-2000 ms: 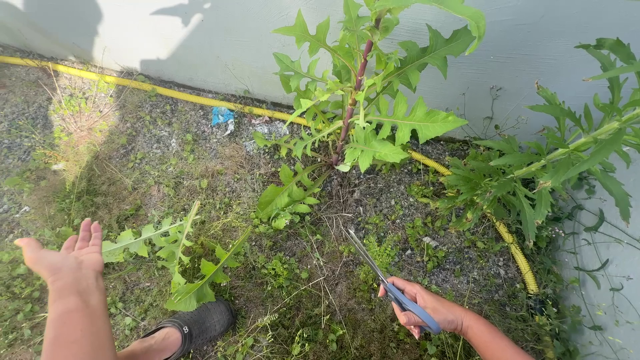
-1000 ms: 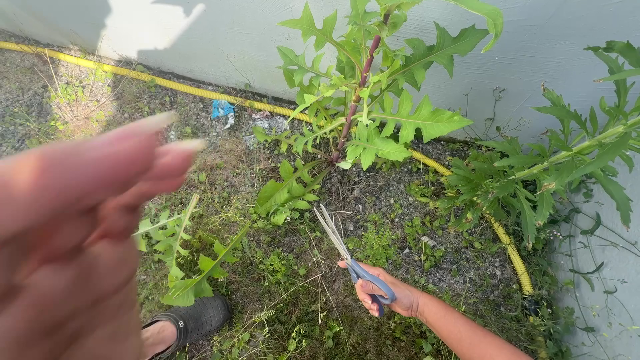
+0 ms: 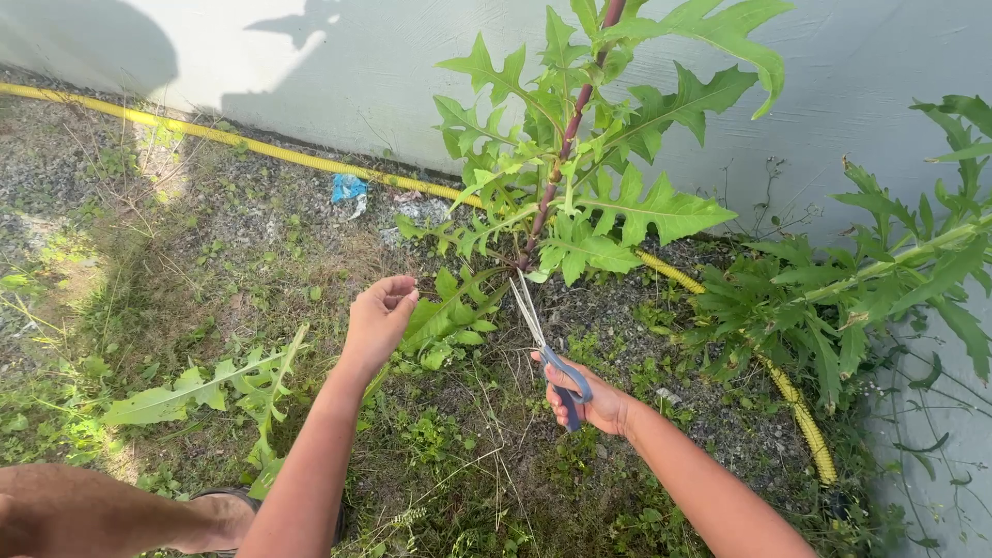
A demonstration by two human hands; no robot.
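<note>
My right hand [image 3: 585, 394] grips the blue handles of a pair of scissors [image 3: 559, 370]. The slightly parted blades point up at the base of a tall leafy plant [image 3: 559, 147] with a purple-red stem. Whether the blades touch the stem cannot be told. My left hand [image 3: 380, 319] is half curled, thumb near the fingers, just left of the plant's low leaves [image 3: 446, 316]; nothing is visible in it. Lobed leaves [image 3: 209, 387] lie on the ground left of my left forearm.
A yellow corrugated hose [image 3: 302, 159] runs along the foot of a grey wall [image 3: 372, 70] and curves down at the right. Another leafy plant [image 3: 876, 271] leans in there. Blue litter [image 3: 349, 187] lies by the hose. My shod foot [image 3: 232, 504] is at lower left.
The scissors have moved up to the plant's base, and their blades are closer together than two seconds ago. My left hand, close to the camera one second ago, has moved down beside the plant, its fingers now curled.
</note>
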